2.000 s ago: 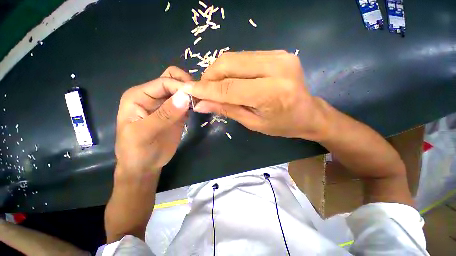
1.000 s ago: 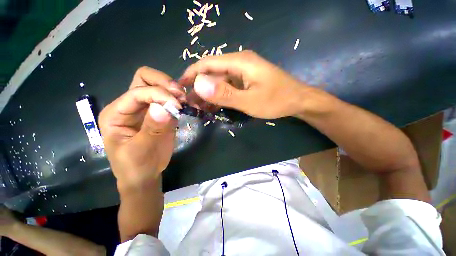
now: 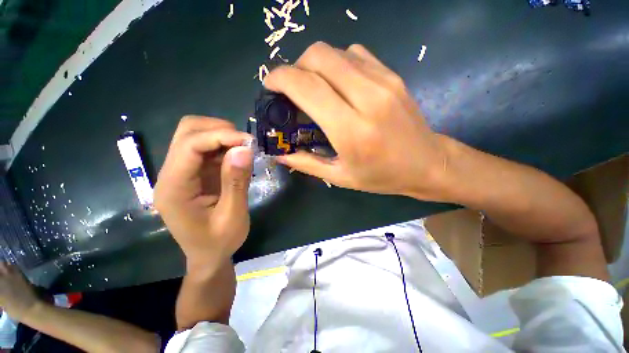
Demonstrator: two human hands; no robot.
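Observation:
My right hand (image 3: 365,124) grips a black device sub-assembly (image 3: 278,112) from above and the right. Its exposed end faces left and shows a round dark part and a gold flex patch (image 3: 281,142); the rest is hidden in the palm. My left hand (image 3: 207,183) is just left of it, thumb and forefinger pinched on a tiny clear or white piece (image 3: 250,140) close to the device's end. Whether the piece touches the device I cannot tell. Small cream strips (image 3: 283,19) lie in a loose pile beyond my hands.
A unit with a white face and blue section (image 3: 135,169) lies at left. White specks (image 3: 62,224) are scattered at far left. Parts of blue units (image 3: 576,5) show at the top right edge. Another person's arm (image 3: 83,327) is at lower left. Cardboard boxes (image 3: 507,255) stand below right.
My right hand has turned the device so its round part and gold patch show. My left hand has lowered slightly beside its end. The view has shifted, moving the blue units towards the top edge.

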